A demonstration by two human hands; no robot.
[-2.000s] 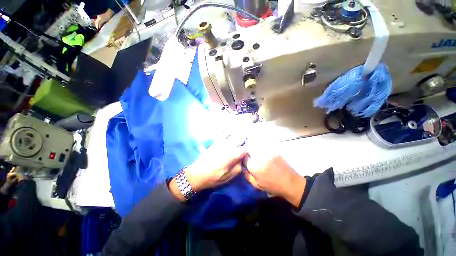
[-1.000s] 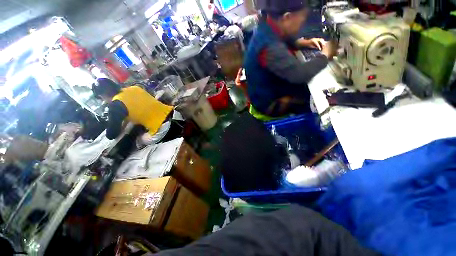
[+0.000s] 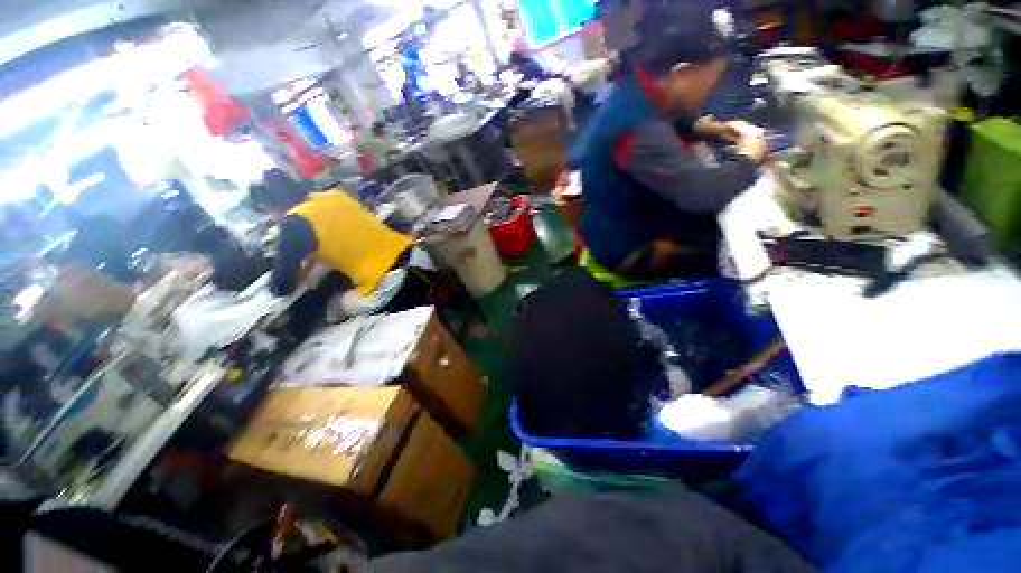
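The bright royal-blue cloth (image 3: 896, 470) lies in folds at the lower right, over the near edge of the white table top (image 3: 907, 336). A dark grey sleeve (image 3: 627, 532) of the wearer runs along the bottom edge beside it. Neither of my hands shows in the picture. A blue plastic crate (image 3: 627, 453) stands left of the table. It holds dark material (image 3: 577, 358), a white bundle (image 3: 722, 414) and a brown stick. The view is somewhat blurred.
A person in a dark blue vest (image 3: 644, 190) sits at a cream sewing machine (image 3: 879, 157) beyond the crate. A person in a yellow vest (image 3: 349, 241) bends over work further left. Cardboard boxes (image 3: 325, 431) stand at the lower left. A green block (image 3: 996, 162) is at the right.
The view has swung left from the sewing machine and cloth, and my hands have left the picture. Since one second ago, the scene has shifted slightly right and down.
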